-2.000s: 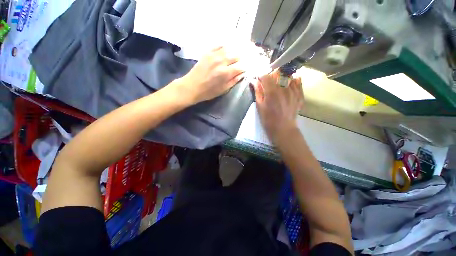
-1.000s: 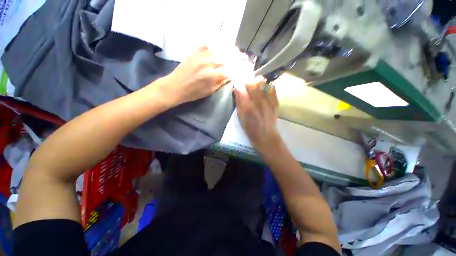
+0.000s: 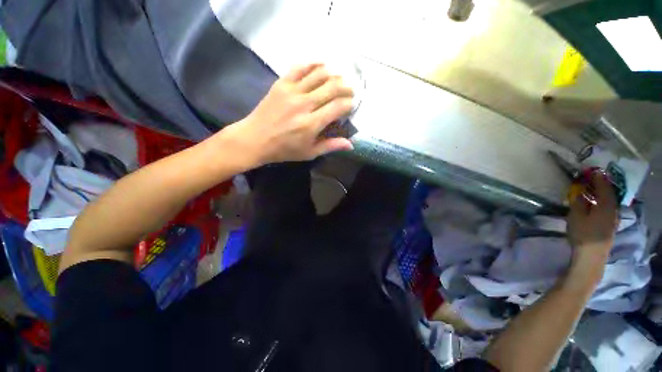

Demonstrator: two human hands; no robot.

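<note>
The grey garment panel (image 3: 192, 62) lies over the table's left part and hangs over its front edge. My left hand (image 3: 308, 112) is on the panel's right end near the table edge, fingers curled over cloth. My right hand (image 3: 595, 207) is at the scissors (image 3: 581, 182) on the right of the table. Its fingers cover the orange and red handles, and the dark blades point up and left. How firmly it holds them cannot be told.
The green-edged machine head (image 3: 599, 43) is at upper right, with a yellow sticker (image 3: 570, 67) near it. Cut pieces (image 3: 501, 254) are heaped below the table's right edge. A red basket (image 3: 156, 145) and a blue basket (image 3: 170, 265) stand at lower left.
My right hand has left the needle area and moved right to the scissors. My left hand has moved slightly towards the table edge with the panel. The view has shifted, and the needle is out of view.
</note>
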